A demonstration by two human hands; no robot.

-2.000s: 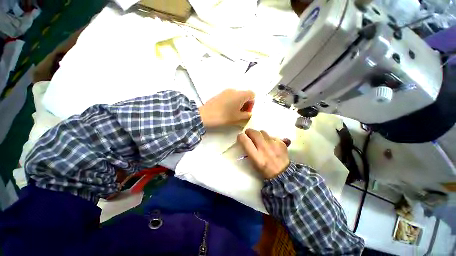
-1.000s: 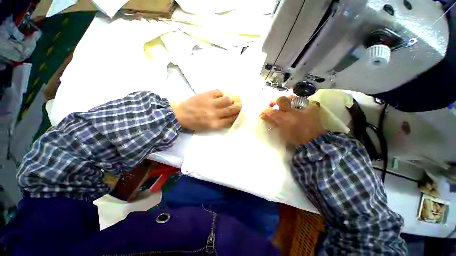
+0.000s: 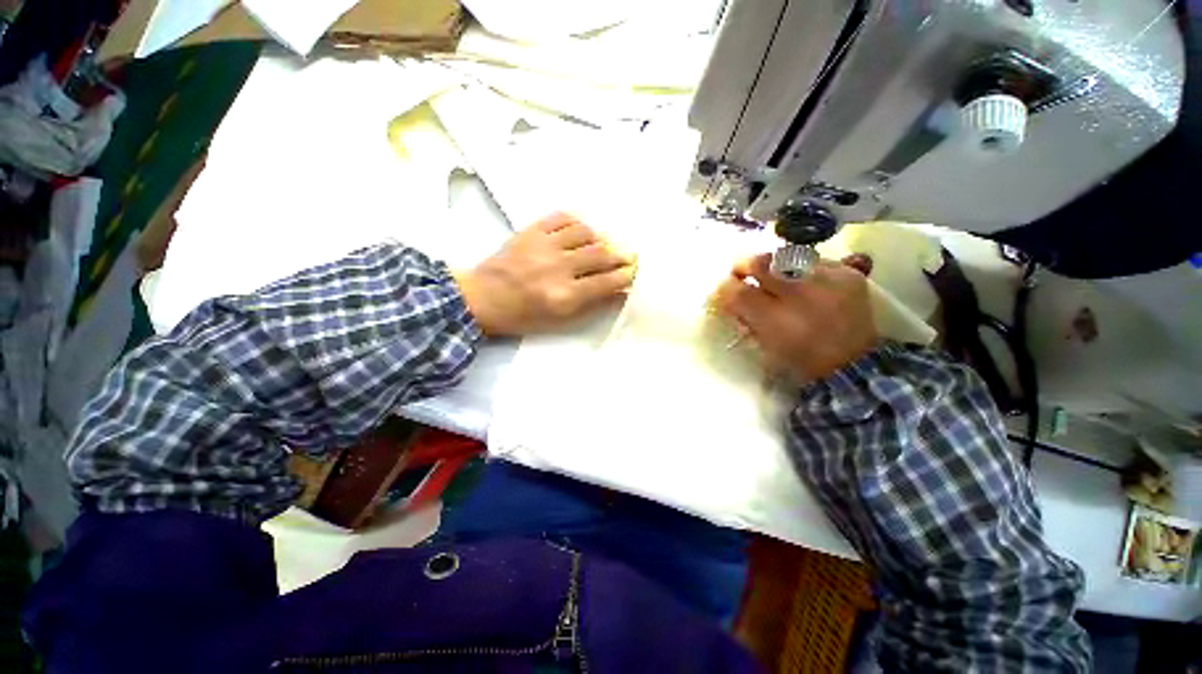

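Observation:
A large white to cream cloth panel (image 3: 633,421) lies on the table and hangs over its front edge, glaring in the light. My left hand (image 3: 551,279) presses flat on the cloth, left of the needle area, fingers pointing right. My right hand (image 3: 801,316) rests on the cloth below the ridged knob (image 3: 794,261), its fingers partly hidden by it. A thin pointed thing shows at its fingertips, too small to name. The presser foot and needle area (image 3: 732,200) is above and between my hands, washed out by glare.
The pale sewing machine head (image 3: 910,119) fills the upper right, with a white tension dial (image 3: 994,121). Black looped handles or cable (image 3: 982,329) lie right of my right hand. Cut pieces (image 3: 580,99) lie at the far side. A small picture card (image 3: 1160,545) is at the lower right.
Since the oldest frame, my hands have moved apart, the right one going right beside the knob. Since one second ago, both have shifted only slightly on the cloth.

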